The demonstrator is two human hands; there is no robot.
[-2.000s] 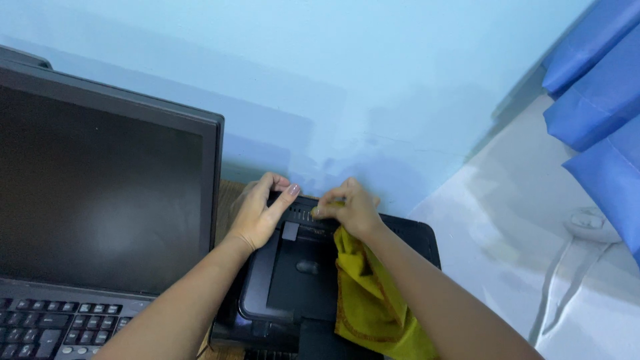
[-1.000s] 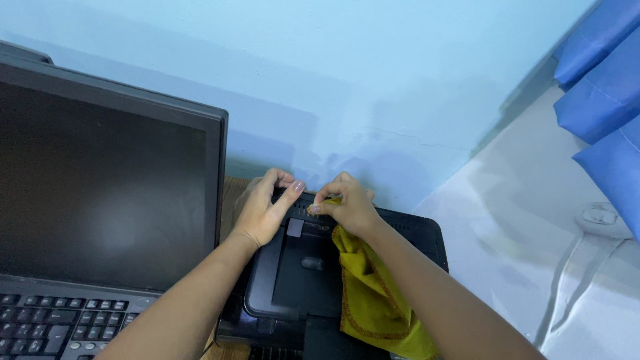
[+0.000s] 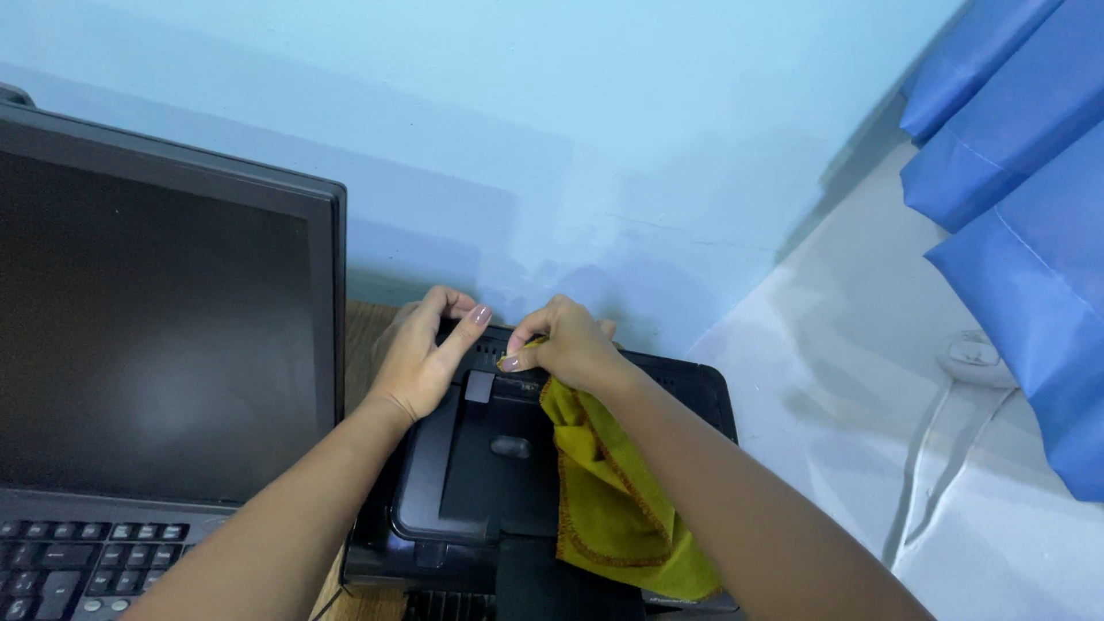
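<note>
A black printer (image 3: pixel 423 483) lies under both forearms, its back edge close to the blue wall. My left hand (image 3: pixel 431 349) rests at the printer's back left corner, thumb on top and the other fingers bent over the back edge, partly hidden. My right hand (image 3: pixel 561 345) pinches a corner of a yellow-green cloth (image 3: pixel 612 509) between thumb and forefinger, against the slotted back strip of the printer. The rest of the cloth, with brown stitched edges, hangs from that hand across the printer's right part.
A black monitor (image 3: pixel 155 328) and a black keyboard (image 3: pixel 86 556) stand at the left. The wooden tabletop (image 3: pixel 366 345) shows beside the printer. Blue curtain folds (image 3: pixel 1026 216) hang at the right, near a white fixture (image 3: pixel 979 358) with cables on a pale surface.
The right hand has shifted slightly left along the printer's back strip with the cloth corner. The left hand stays at the back left corner.
</note>
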